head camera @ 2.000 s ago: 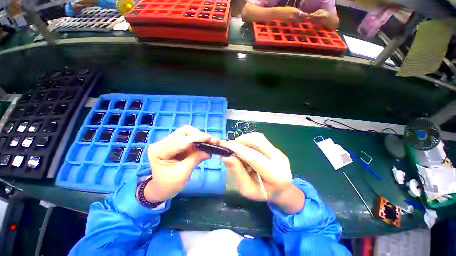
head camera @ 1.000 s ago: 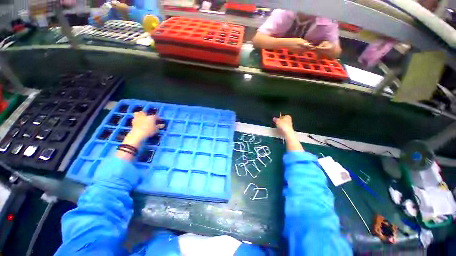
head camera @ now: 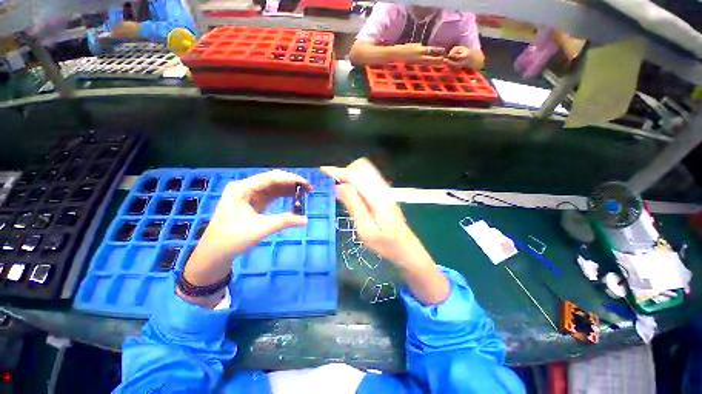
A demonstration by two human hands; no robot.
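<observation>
My left hand, with a dark beaded band at the wrist, is over the blue tray. Its thumb and fingers grip a small dark device unit by its edges; the unit is seen nearly edge-on. My right hand is just right of the unit, its fingers pointing up and left, apart from the unit. It is blurred, and I cannot tell if it holds a thin stick. Dark units fill several left pockets of the blue tray. Thin white frames lie right of the tray, partly behind my right hand.
A black tray of units is at left. At right lie a white card, a blue tool, a thin rod, an orange block and a small fan. Red trays and people are across the dark strip.
My left hand has come away from the blue tray's filled pockets with a unit in its fingers. My right hand has moved back from the far strip to beside it. The view has shifted.
</observation>
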